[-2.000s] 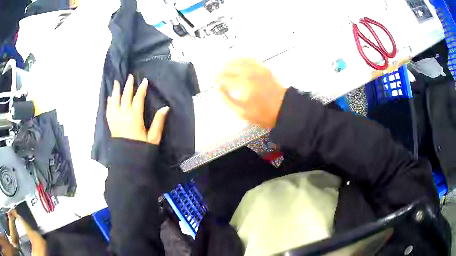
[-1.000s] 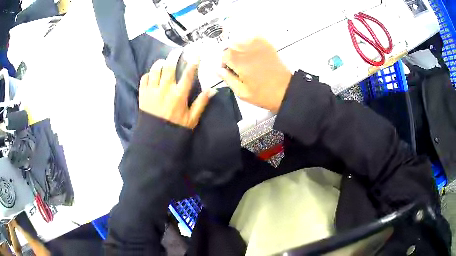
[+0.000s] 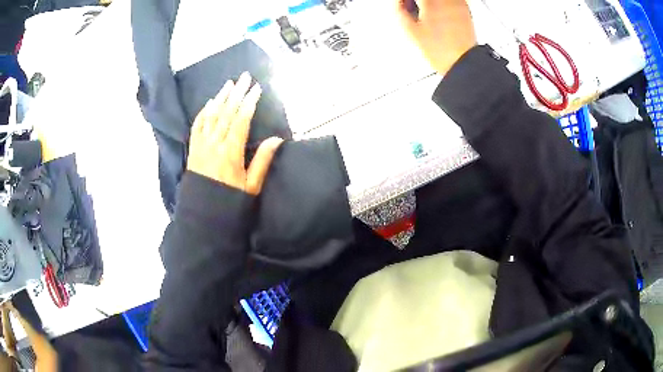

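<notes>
A dark cloth garment panel lies on the white table, and its near part hangs over the front edge towards the lap. A long dark strip of cloth runs up along its left side. My left hand lies flat on the panel, fingers spread. My right hand is at the top edge of the view, right of the sewing machine's needle area. Its fingertips are partly cut off, and whether it holds anything cannot be seen. A small teal piece lies near the front edge.
Red-handled scissors lie at the right of the table. At left are crumpled dark cloth, a second red-handled tool and another person's arm. Blue baskets stand below. A ruled strip follows the front edge.
My right hand has moved from the needle area up and right. My left hand has moved back slightly from the needle area and lies flatter. The teal piece now lies further left, away from the scissors.
</notes>
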